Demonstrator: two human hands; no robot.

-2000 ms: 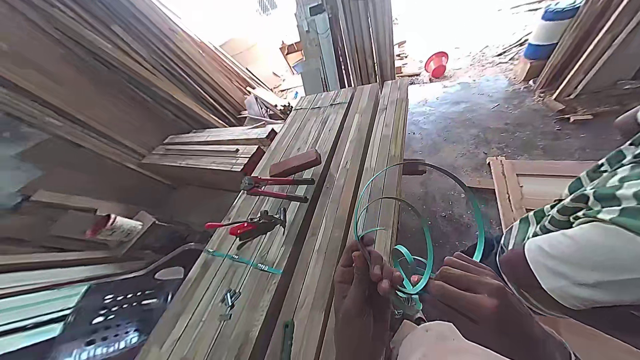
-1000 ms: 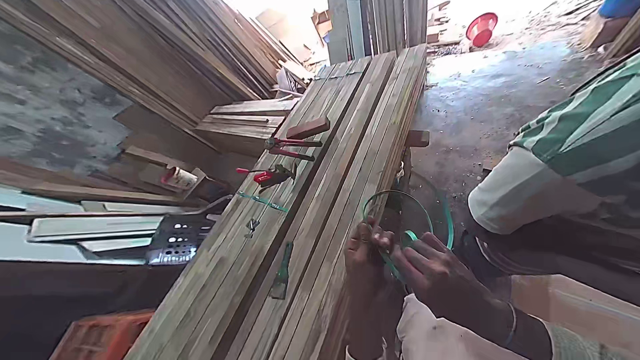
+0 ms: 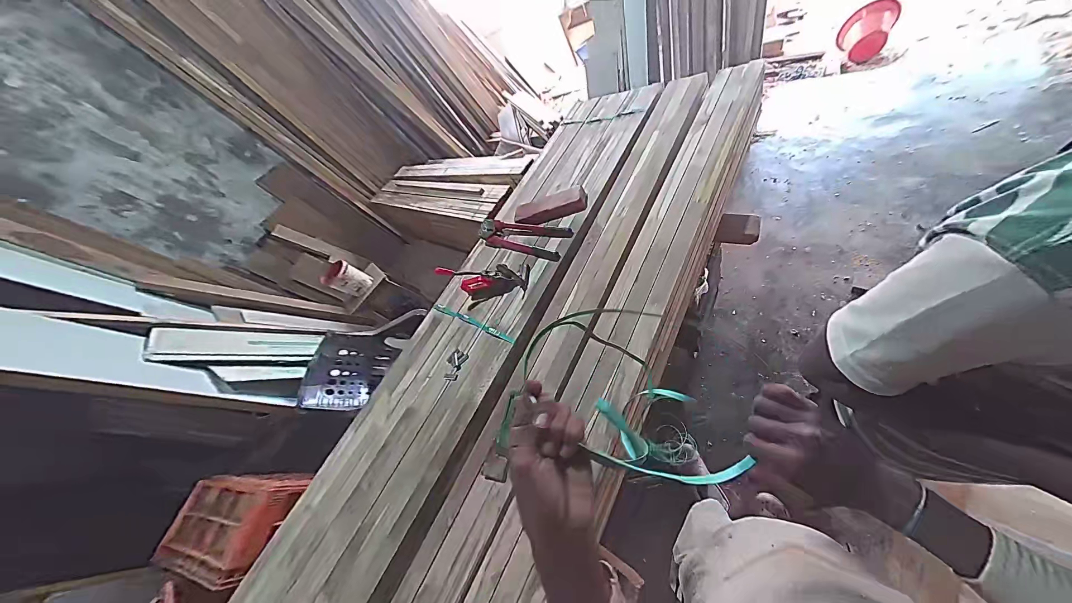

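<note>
My left hand [image 3: 548,431] is closed on a green plastic strap [image 3: 636,465] above the stacked wooden planks [image 3: 620,276]. The strap loops up over the planks and runs across to my right hand [image 3: 787,435], whose fingers are curled around its other end. Partly hidden behind my left hand lies a green-handled brush or scraper. Red-handled cutters [image 3: 528,239], a red-and-black strapping tool [image 3: 486,285] and a wooden block [image 3: 551,205] lie on the planks. Small metal clips [image 3: 455,364] lie nearer, below a green strap band [image 3: 476,324] around the left bundle.
Beside the stack on the left are a black perforated crate [image 3: 339,373] and an orange crate [image 3: 226,523]. More boards lean at the wall. On the right is a person's light sleeve [image 3: 930,310], close to my right hand. A red basin [image 3: 868,32] stands on the far floor.
My hands, earlier close together at the coiled strap, are now apart, with the strap stretched out between them. My left hand is now farther over the planks.
</note>
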